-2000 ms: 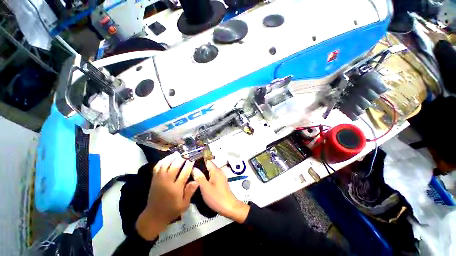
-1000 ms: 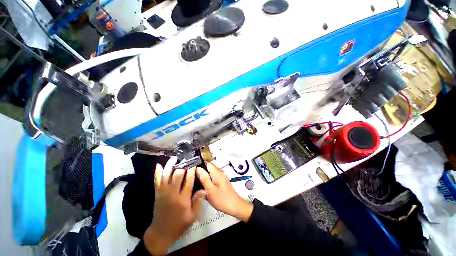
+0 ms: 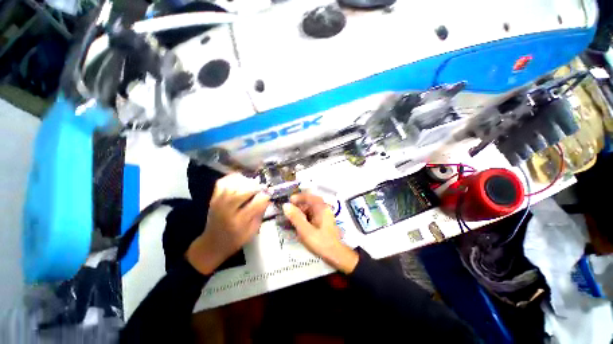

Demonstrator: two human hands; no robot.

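A black fabric piece (image 3: 181, 228) lies on the white table at the left, partly under my left hand (image 3: 232, 218). My left hand's fingers are bent, with the fingertips together on dark material at the front of the presser foot area (image 3: 281, 188). My right hand (image 3: 317, 230) is just right of it, thumb and forefinger close together at the same spot. Blur and the fingers hide whether the right fingertips grip the fabric. A black strip (image 3: 151, 208) runs from the fabric toward the lower left.
The white and blue machine head (image 3: 376, 87) spans the view behind my hands. A lit smartphone (image 3: 390, 205) and a red thread cone (image 3: 480, 195) stand right of my hands. A light-blue rounded cover (image 3: 59, 195) is at the left. The table's ruler-marked front edge (image 3: 269, 277) lies nearest me.
The view has shifted. My fingers, earlier spread flatter over the black fabric, are now bent with fingertips drawn in at the foot. More white table shows between my wrists.
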